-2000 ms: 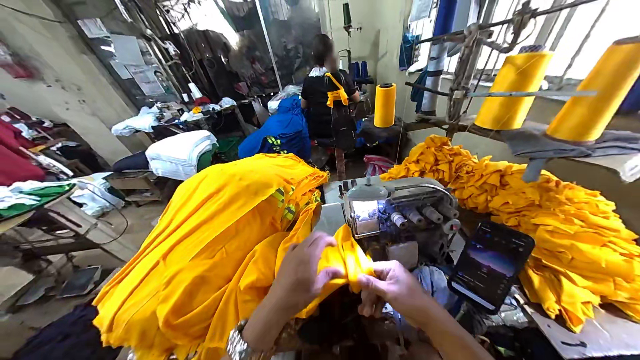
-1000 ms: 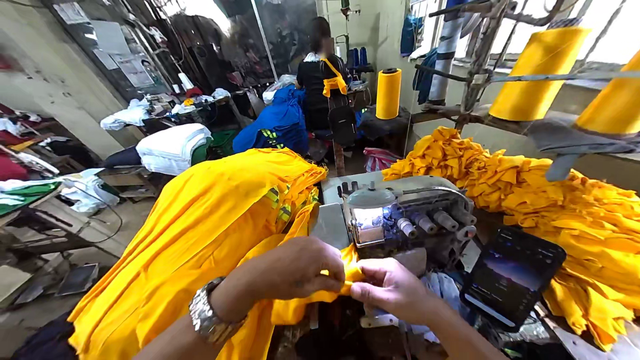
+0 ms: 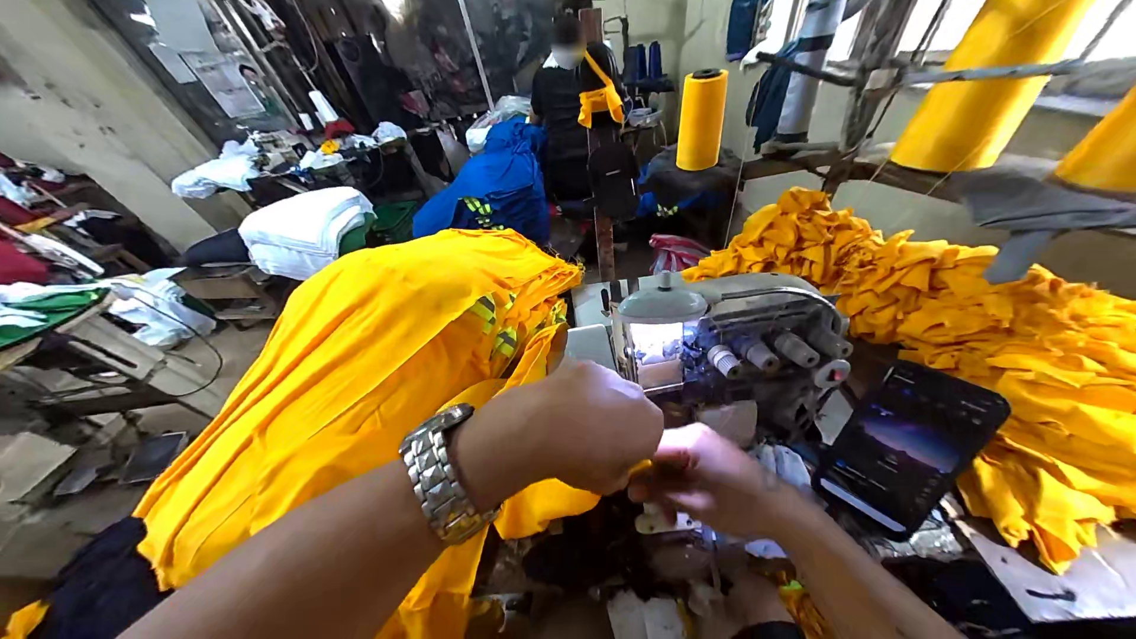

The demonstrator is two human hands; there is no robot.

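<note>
My left hand [image 3: 590,426], with a metal-link watch on its wrist, is closed on a fold of yellow fabric [image 3: 541,508] in front of the overlock sewing machine [image 3: 745,333]. My right hand [image 3: 710,475] meets it from the right; its fingertips pinch at the edge of the same fabric, mostly hidden between both hands. The machine's lamp lights its needle area just behind the hands. A large heap of yellow garments [image 3: 382,328] with striped trim lies to the left and reaches my left forearm.
A smartphone [image 3: 910,444] leans right of the machine, before a pile of yellow cloth pieces [image 3: 1003,328]. Yellow thread cones [image 3: 703,120] stand behind and at upper right. A person [image 3: 568,115] sits ahead beside blue garments [image 3: 493,182]. White folded cloth [image 3: 306,231] lies left.
My left hand has moved right, over the machine front, against my right hand. Less of the held yellow fabric shows between the hands than two seconds ago.
</note>
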